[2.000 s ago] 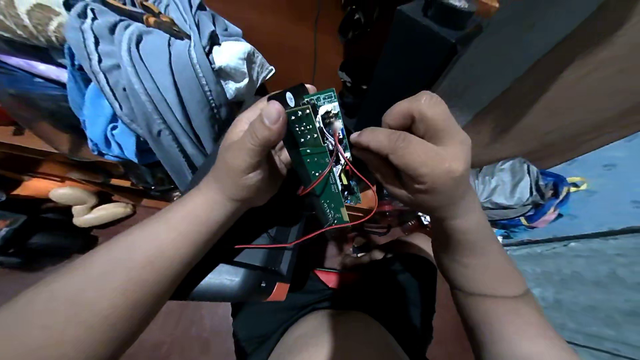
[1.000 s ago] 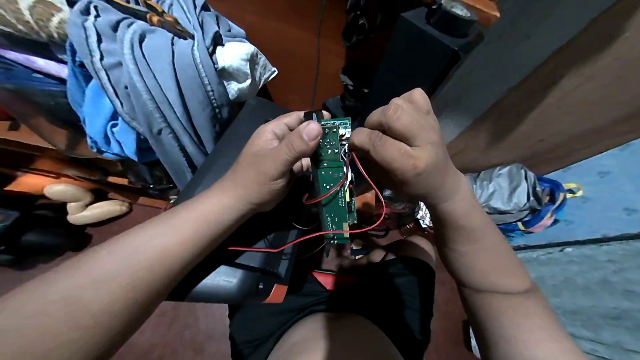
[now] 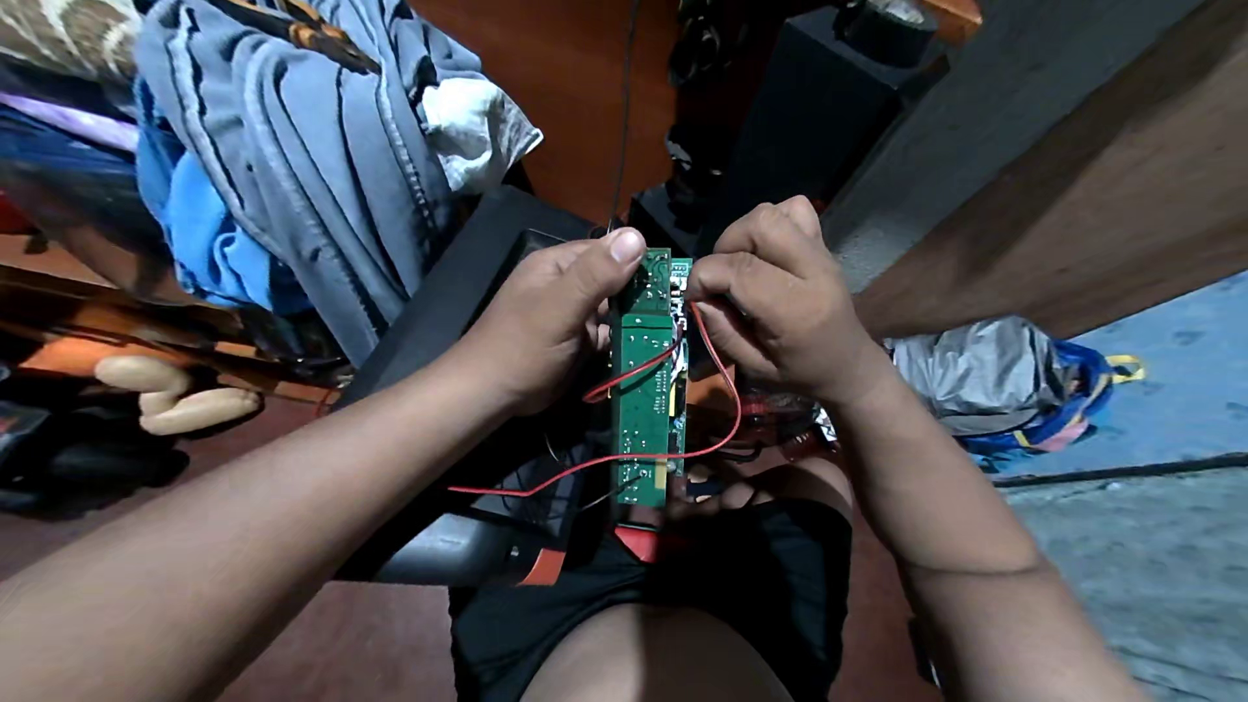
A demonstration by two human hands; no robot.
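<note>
My left hand (image 3: 570,307) grips the upper end of a long green circuit board (image 3: 643,409), its thumb lying on the top edge. The board stands upright over my lap, with a second board showing behind its right edge. At the upper right edge, my right hand (image 3: 780,292) has its thumb and forefinger pinched where a red wire (image 3: 733,400) comes out. The wire curves down and crosses the lower part of the board to the left. A short red wire loop lies across the board's middle. Whatever is between the right fingertips is mostly hidden.
A black case (image 3: 439,322) lies under my left forearm. Grey-blue cloth (image 3: 292,166) hangs at the upper left beside a white cloth (image 3: 478,132). A tall black box (image 3: 799,127) stands beyond my right hand. A grey plastic bag (image 3: 980,375) lies at the right.
Both hands stay at the board. Since two seconds ago, the board has turned from a slant to nearly upright, and its parts-bearing side shows less.
</note>
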